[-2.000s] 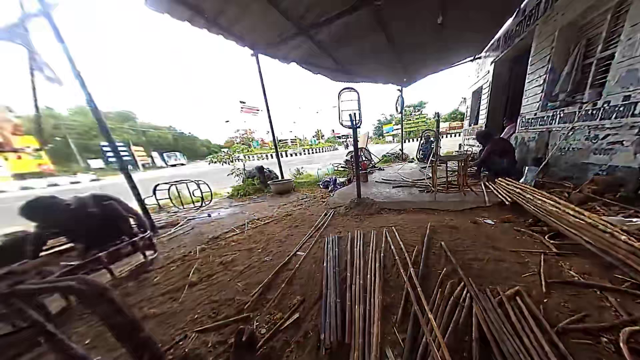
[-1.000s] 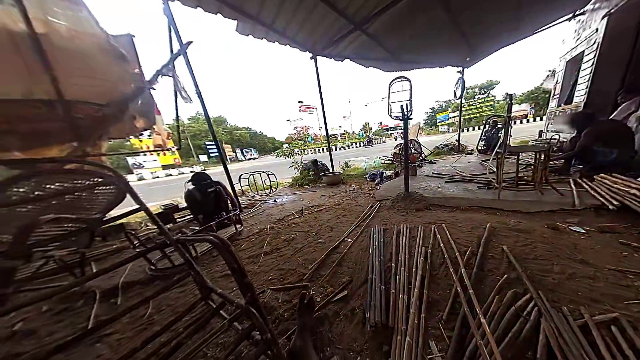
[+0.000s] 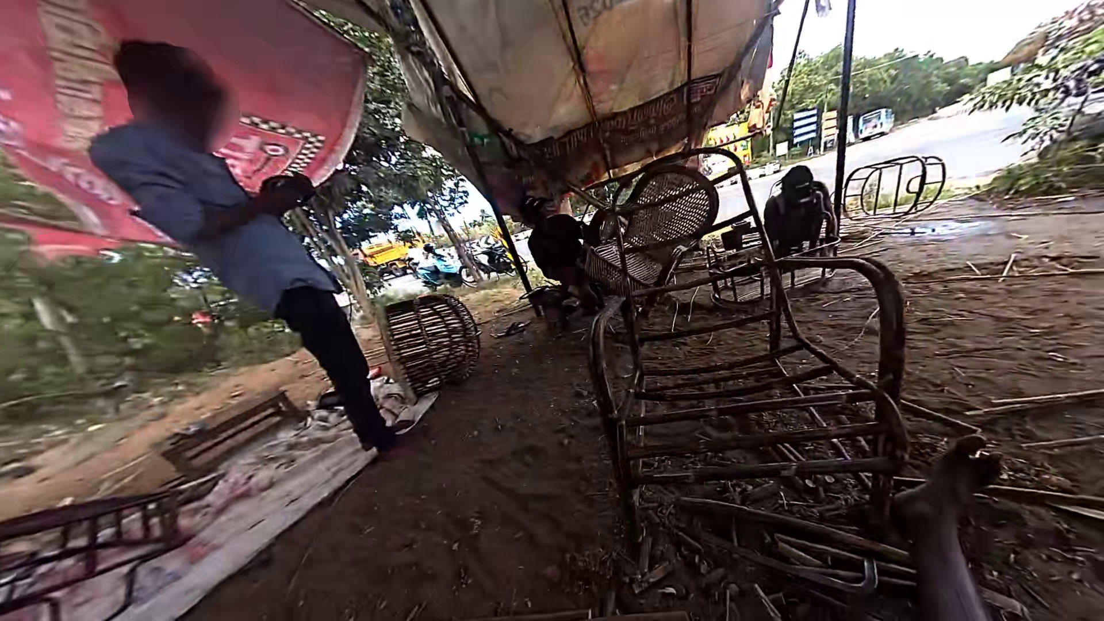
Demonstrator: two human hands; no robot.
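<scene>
Neither of my hands shows in the head view. A bare foot and lower leg reach in at the lower right, beside a cane chair frame that stands on the dirt with curved arms and a slatted seat. Cane strips and offcuts lie on the ground under and around the frame. A metal hook-shaped piece is among them. Behind the frame is a chair with a round woven back.
At left a person stands by a ground sheet and a woven cane basket. Two seated people are farther back. A round-ended cane frame lies near the road. A tarpaulin hangs overhead.
The view has swung far to the left. The standing person, basket and ground sheet are now in sight, while the cane pole bundles and the building have left the picture.
</scene>
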